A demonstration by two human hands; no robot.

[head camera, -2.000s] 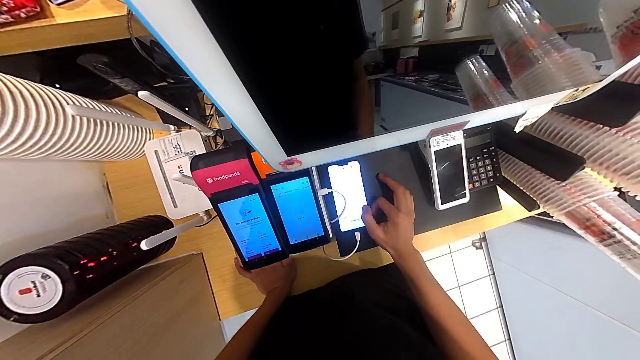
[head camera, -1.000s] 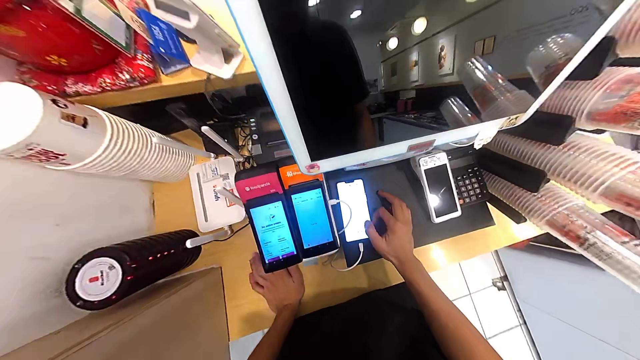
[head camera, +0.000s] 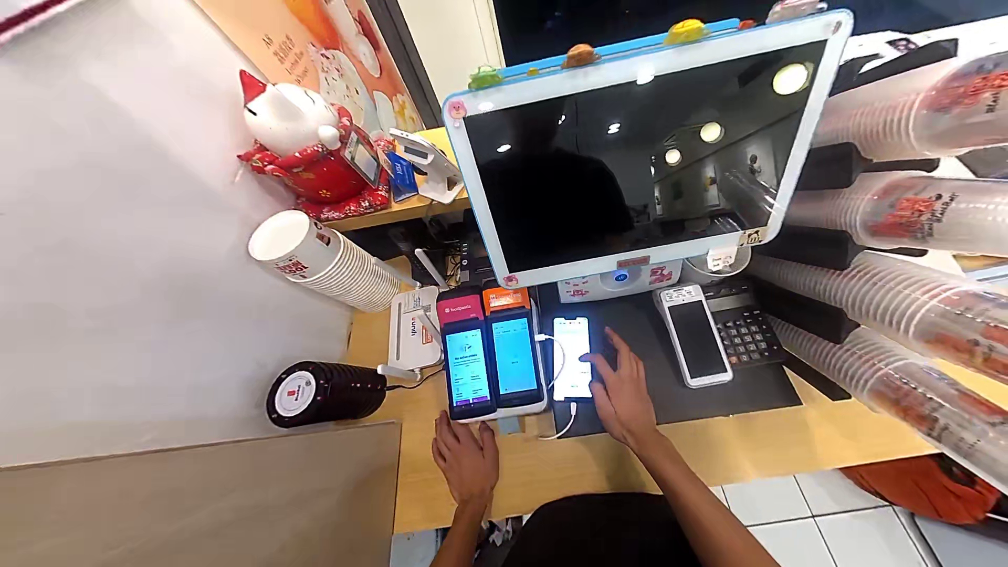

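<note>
A lit smartphone lies on the black mat with a white cable plugged into its lower end. My right hand is over its right edge, thumb and a finger at the screen, holding nothing. Two order terminals stand side by side to its left, a pink-topped one and an orange-topped one, both screens lit. My left hand rests on the wooden counter just below the pink-topped terminal, fingers apart. Right of the phone lie a white card terminal with a dark screen and a black calculator.
A white-framed monitor with a dark screen rises behind the mat. Stacks of plastic cups lean in from the right. A white router, stacked paper cups, a stack of black round devices and a lucky cat figurine are at left.
The view has shifted a lot, bringing the cat figurine and the monitor's top edge into sight. My right hand stays beside the phone, and my left hand stays near the pink-topped terminal's lower end.
</note>
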